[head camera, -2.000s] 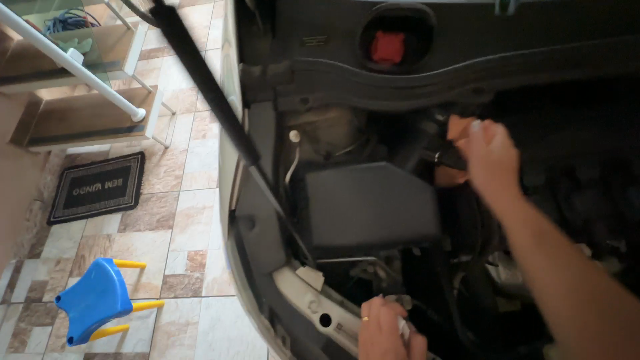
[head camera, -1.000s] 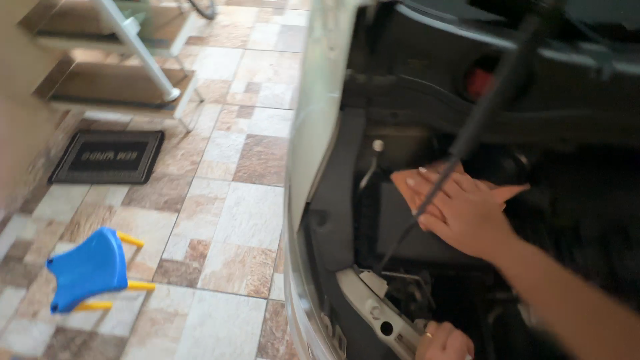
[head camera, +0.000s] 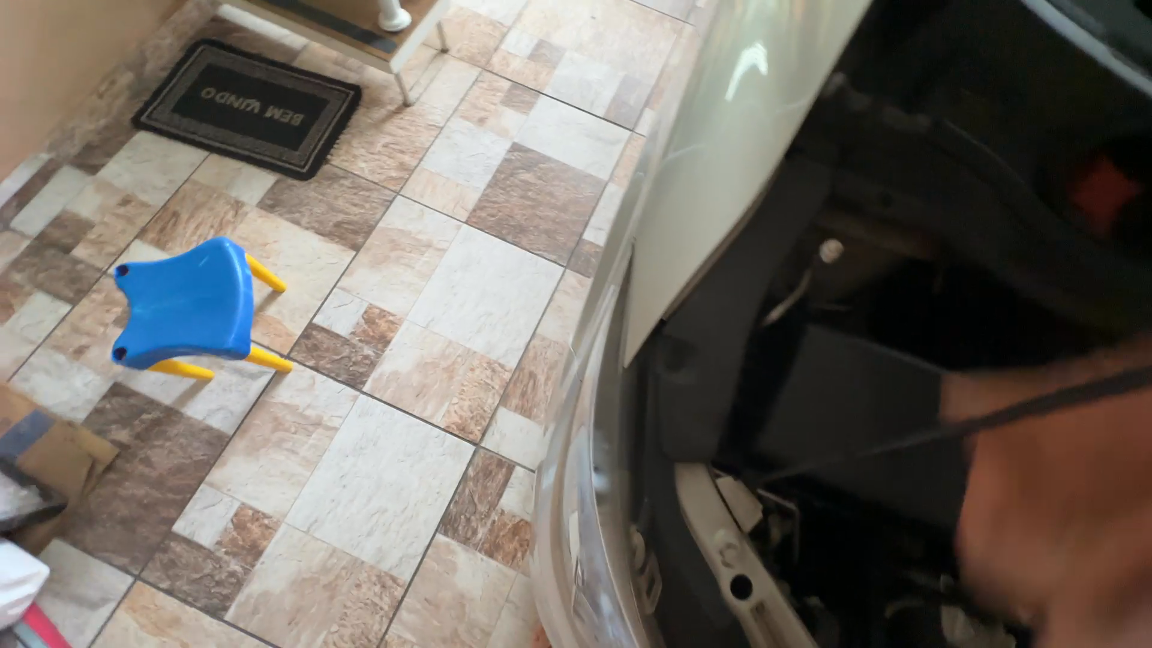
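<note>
My right hand (head camera: 1053, 522) is a large blurred shape at the right edge, over the dark engine bay. An orange-brown patch at its upper side may be a cloth; blur hides where cloth and skin meet, and how the fingers lie. A thin dark hood strut (head camera: 1053, 405) crosses in front of it. Beside it lies a black plastic cover (head camera: 864, 405). A pale metal front panel (head camera: 738, 558) with a round hole runs below. My left hand cannot be made out; a tiny reddish patch at the bottom edge, by the bumper, is unclear.
The car's light fender (head camera: 720, 180) and headlamp (head camera: 585, 504) border the bay. On the tiled floor are a blue stool (head camera: 189, 301) with yellow legs, a black doormat (head camera: 247, 108), a metal-framed step (head camera: 360, 27) and a cardboard piece (head camera: 54, 450) at the left edge.
The view has swung toward the floor on the left. The right hand, earlier spread on an orange cloth over the black cover, is now blurred at the right edge. The left hand has left the view.
</note>
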